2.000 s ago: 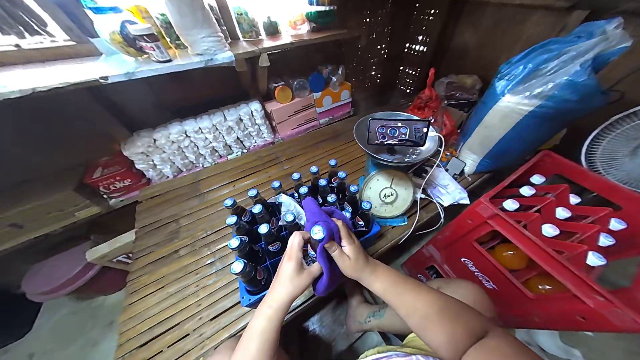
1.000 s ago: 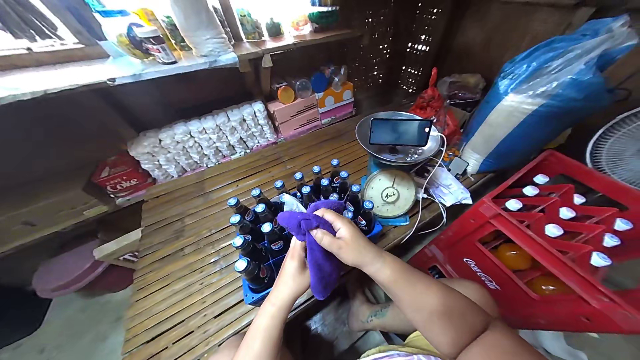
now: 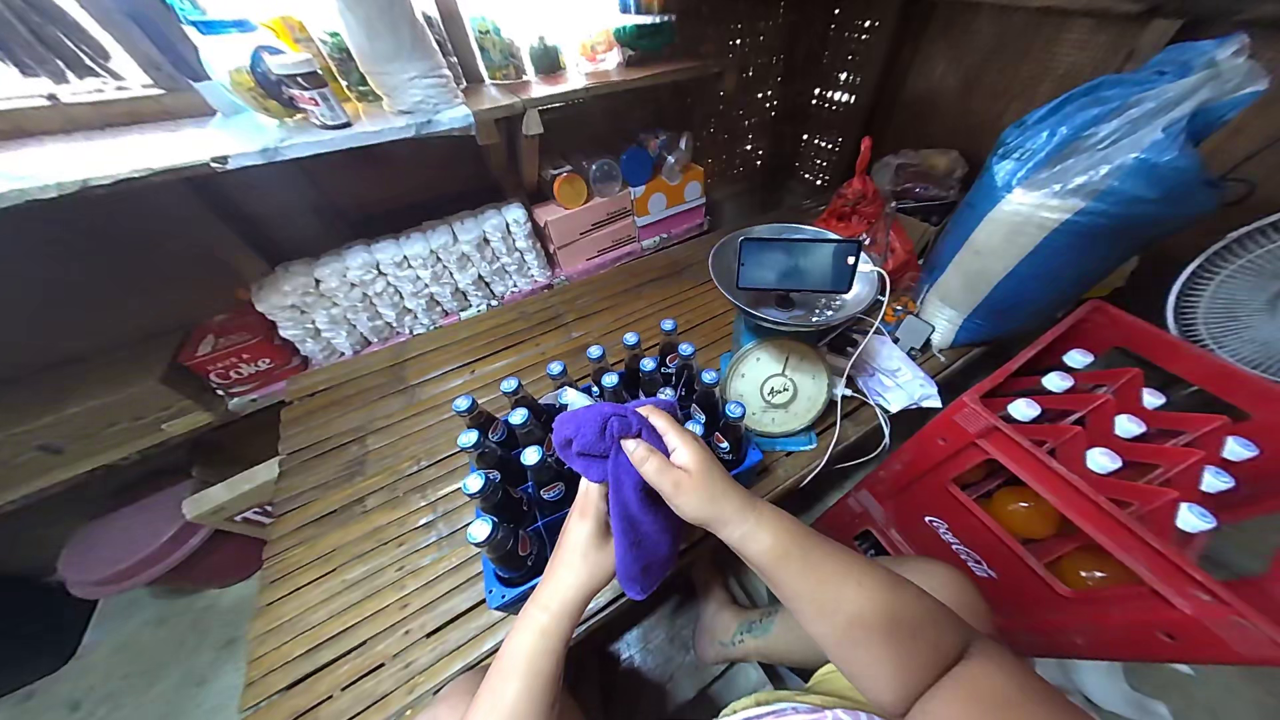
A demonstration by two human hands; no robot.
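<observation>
A purple cloth is bunched between my hands above a blue crate of dark Pepsi glass bottles with blue caps. My right hand grips the cloth from the right, its thumb and fingers pinching the top folds. Below the folds, my left hand is mostly covered by the cloth; its fingers are hidden, so what it holds cannot be seen. Any bottle inside the cloth is also hidden. A folded piece of clear or white plastic shows among the bottles behind the cloth.
The crate stands on a bamboo-slat table. Behind it at right are a dial scale and a phone over its pan, with a white cable. A red Coca-Cola crate stands at right; wrapped white packs lie at the back.
Two seconds ago a blue bottle cap showed between my hands at the cloth; now the cloth covers that spot. My right hand has moved onto the top of the cloth. The phone screen has changed.
</observation>
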